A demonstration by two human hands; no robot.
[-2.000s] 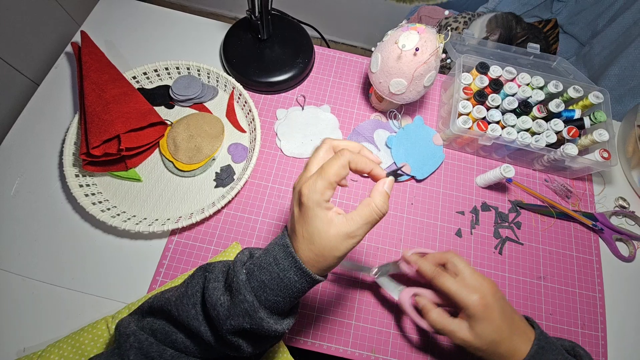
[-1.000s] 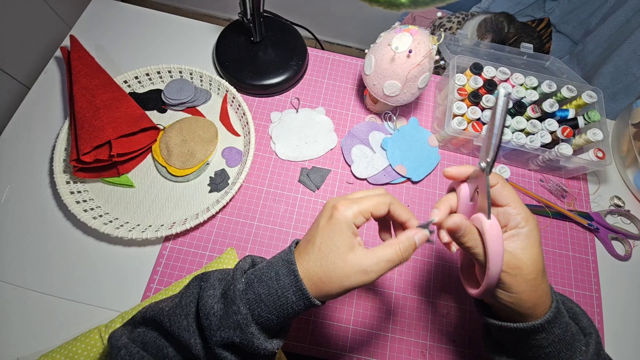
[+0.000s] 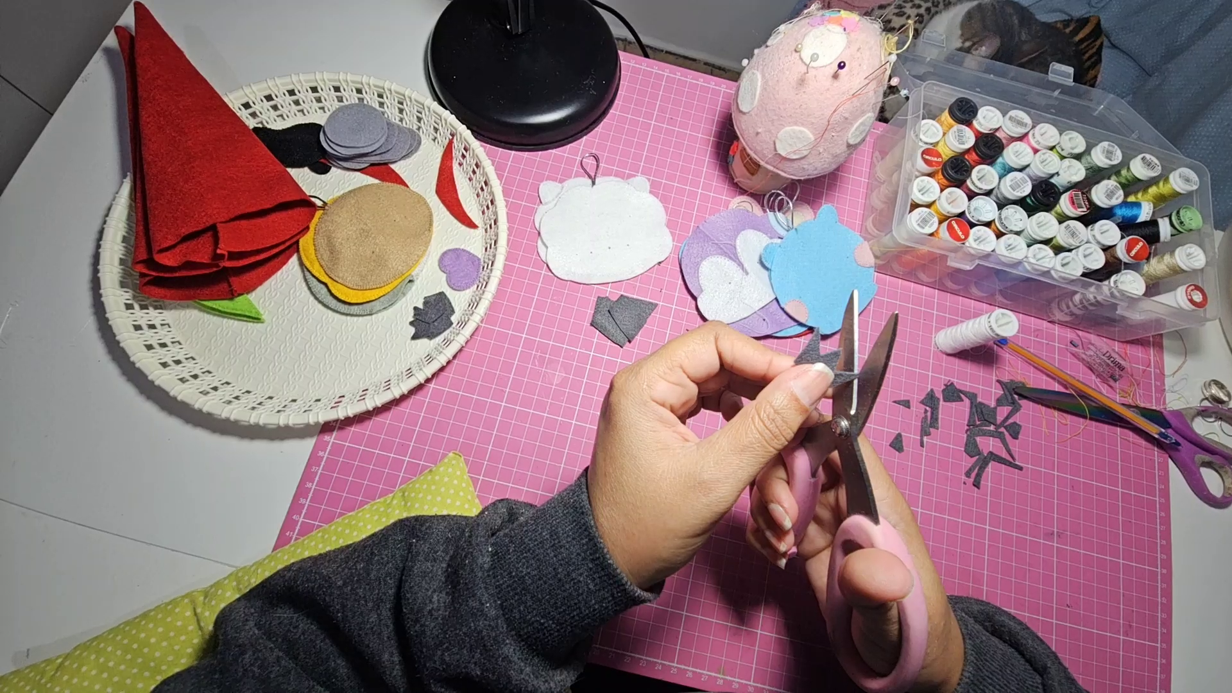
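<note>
Between thumb and forefinger, my left hand (image 3: 698, 443) pinches a small dark grey felt piece (image 3: 818, 358) with pointed tips. My right hand (image 3: 866, 568) holds pink-handled scissors (image 3: 847, 428), their blades parted and pointing up, with the felt at the blades. Dark grey felt scraps (image 3: 987, 428) lie on the pink cutting mat (image 3: 481, 423) to the right. Other dark grey felt pieces (image 3: 624, 318) rest below a white felt shape (image 3: 604, 229). Blue (image 3: 823, 265) and purple felt shapes (image 3: 717, 241) lie just behind my hands.
A white basket (image 3: 120, 318) holds red, tan and grey felt. Behind the mat stand a black lamp base (image 3: 525, 72) and a pink pincushion (image 3: 813, 96). At right are a thread box (image 3: 1039, 279), a white spool (image 3: 975, 331), a pencil (image 3: 1088, 390) and purple-handled scissors (image 3: 1189, 443).
The pink-handled scissors, closed and upright one second ago, are now spread at the felt. Both hands have come together. Dark grey pieces below the white shape were not there two seconds ago.
</note>
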